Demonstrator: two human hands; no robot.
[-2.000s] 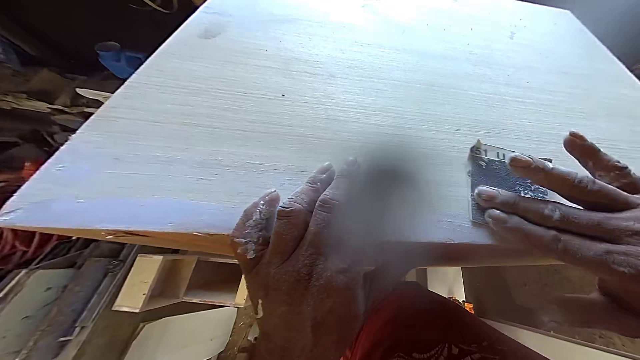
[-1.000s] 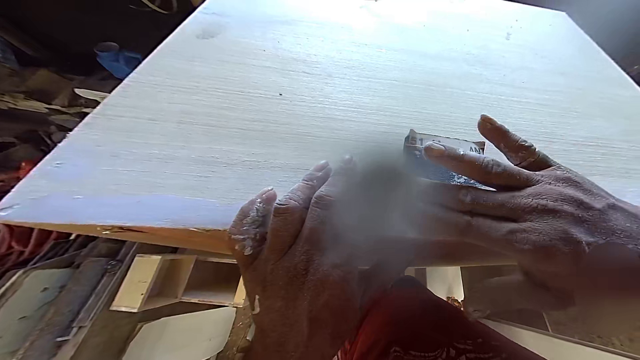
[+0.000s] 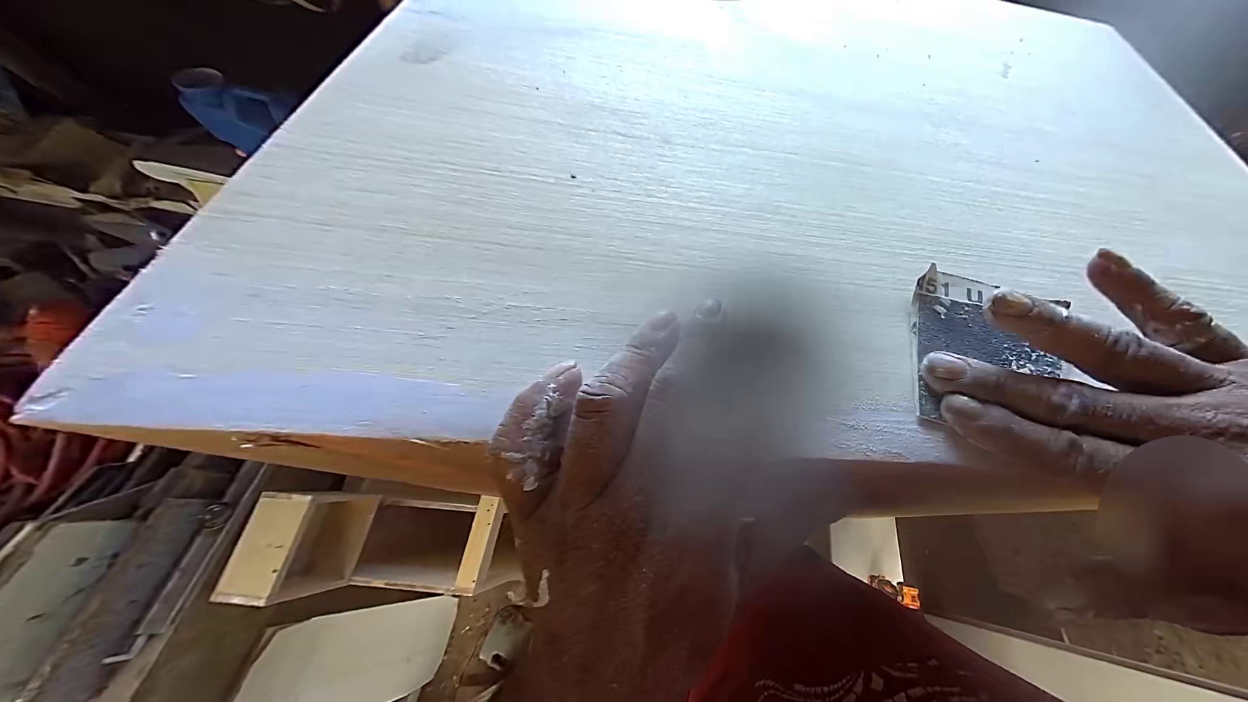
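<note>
A pale, white-coated wooden panel point(image 3: 624, 195) with visible grain fills the middle of the view. On its near edge lies my left hand point(image 3: 624, 458), fingers spread on the surface and holding nothing, with white dust on the skin; a blurred grey patch hides part of it. At the right, my right hand point(image 3: 1102, 370) presses a folded piece of sandpaper point(image 3: 990, 336) flat against the panel with its fingers. The sandpaper is dark and dusty, with a printed, lighter strip along its far side. White powder lies on the panel just left of it.
Below the near edge are an open wooden box frame point(image 3: 409, 541), a pale board offcut point(image 3: 351, 653) and long strips of board point(image 3: 88, 585). A blue plastic container point(image 3: 229, 107) and scrap pieces lie beyond the panel's left edge.
My right hand and the sandpaper moved left toward my left hand, then back to the right. My left hand has stayed on the near edge.
</note>
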